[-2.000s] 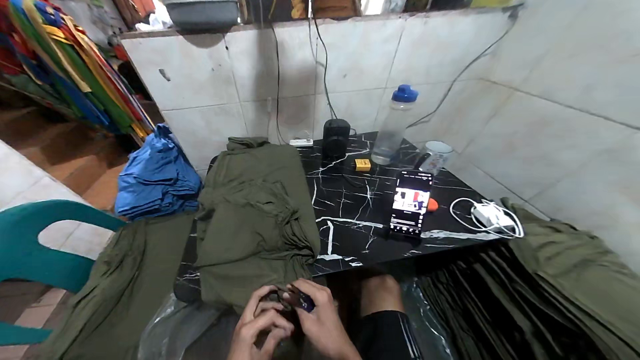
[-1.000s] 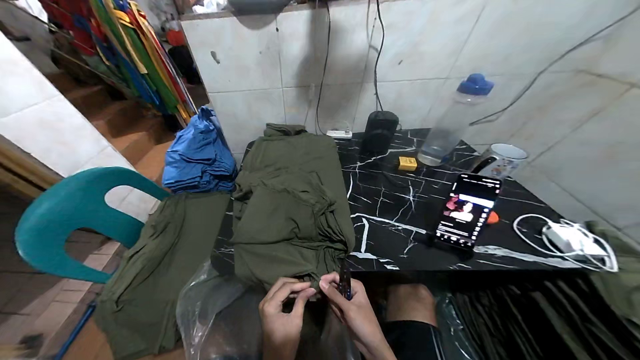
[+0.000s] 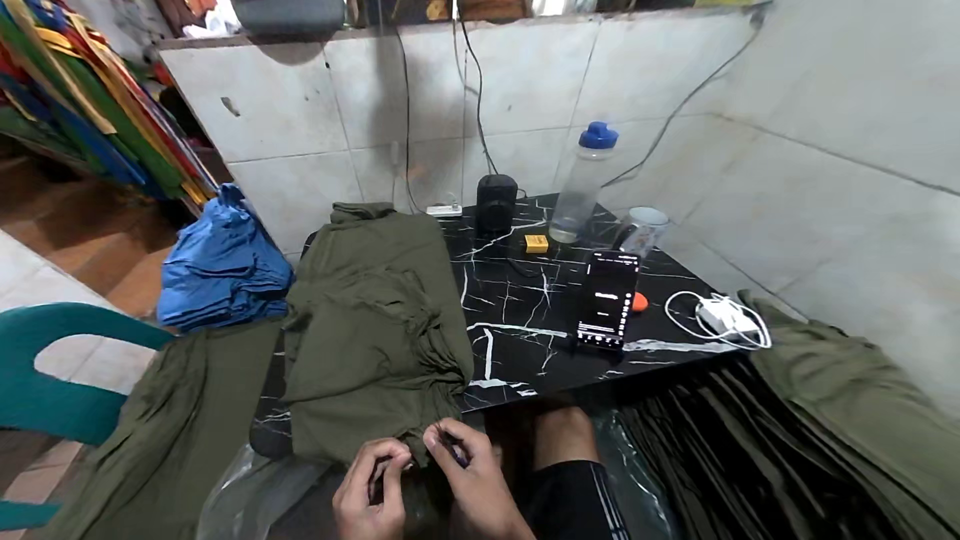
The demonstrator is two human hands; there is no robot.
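Olive-green cloth garments [image 3: 360, 322] lie stacked on a black marble-patterned table [image 3: 517, 300], their near edge hanging toward my lap. At that edge my left hand [image 3: 375, 487] pinches the olive fabric between thumb and fingers. Close beside it on the right, my right hand [image 3: 469, 465] has its thumb and index finger together at the cloth, with a small dark tool [image 3: 459, 453] tucked in its curled fingers. What kind of tool it is cannot be told, as the fingers cover most of it.
A phone [image 3: 606, 300] leans upright near a white cable with charger [image 3: 724, 319]. Behind stand a water bottle [image 3: 581, 187], a mug [image 3: 643, 229] and a black speaker [image 3: 496, 204]. Blue cloth [image 3: 225, 262] and a green plastic chair [image 3: 67, 375] are left; dark folded cloth [image 3: 720, 442] is right.
The view has swung right and back left. Both hands stay at the near edge of the olive cloth; the dark tool, upright in my right hand a second ago, now lies lower within the fingers.
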